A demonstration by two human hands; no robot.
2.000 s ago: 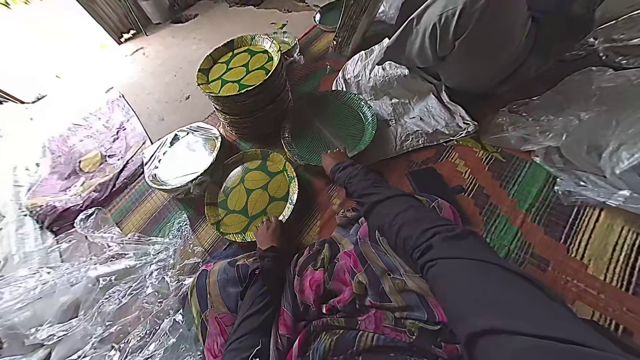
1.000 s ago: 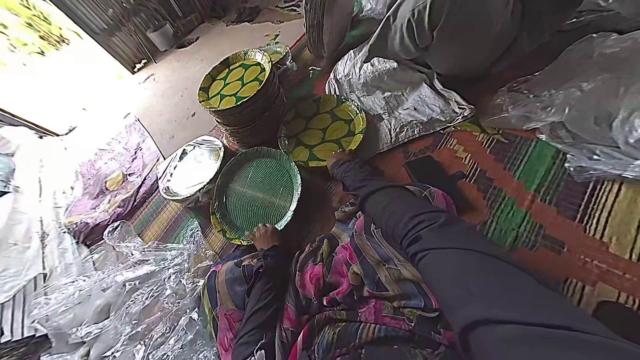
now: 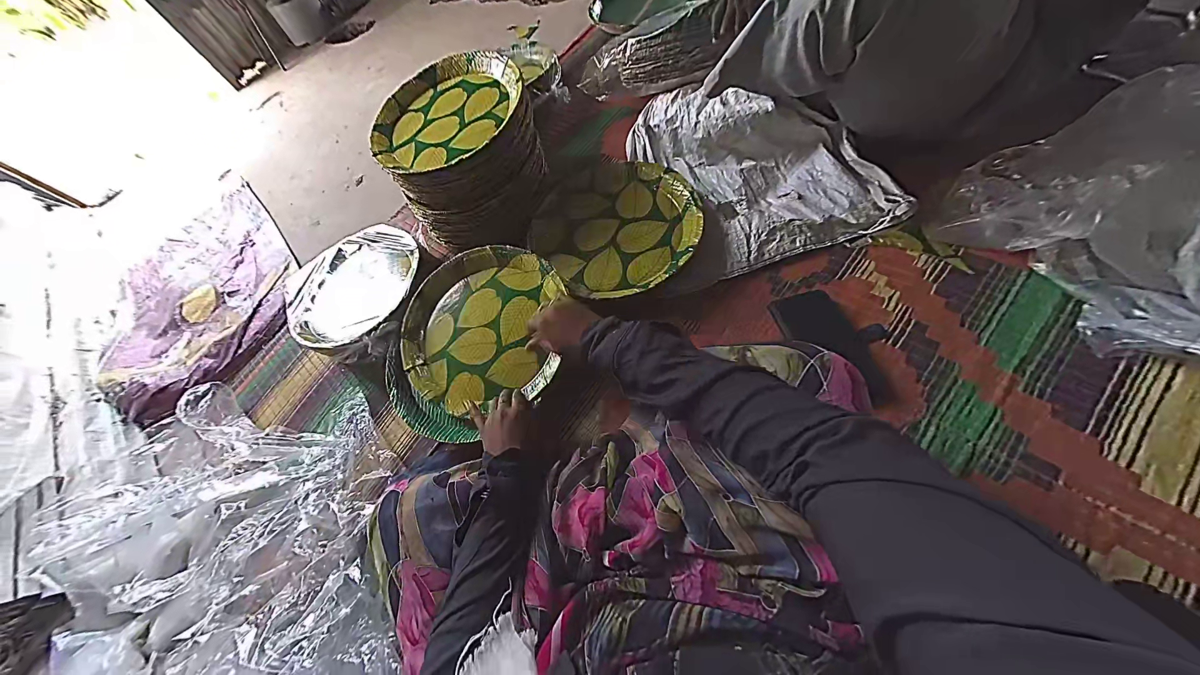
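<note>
Both my hands are at a round disposable plate with a yellow leaf pattern on green [image 3: 478,342]. My left hand [image 3: 503,422] grips its near rim, and my right hand [image 3: 561,326] is at its right rim. Beneath it shows the ribbed edge of a green plate [image 3: 431,419]. Another leaf-patterned plate [image 3: 623,234] lies to the right on the mat. Behind stands a tall stack of such plates [image 3: 445,117], with a leaf plate on top. Silver foil-like plates [image 3: 354,286] lie at the left, close to the plate at my hands.
Crumpled clear plastic sheeting [image 3: 216,544] spreads at the left, and more clear plastic [image 3: 1116,197] is at the right. A white woven sack [image 3: 750,169] lies beside a seated person's clothed leg [image 3: 900,66]. A dark flat object [image 3: 820,323] rests on the woven mat [image 3: 984,375].
My right hand has moved left from the right-hand plate to the one by my left hand. A leaf-patterned plate now covers the green one seen there a second ago.
</note>
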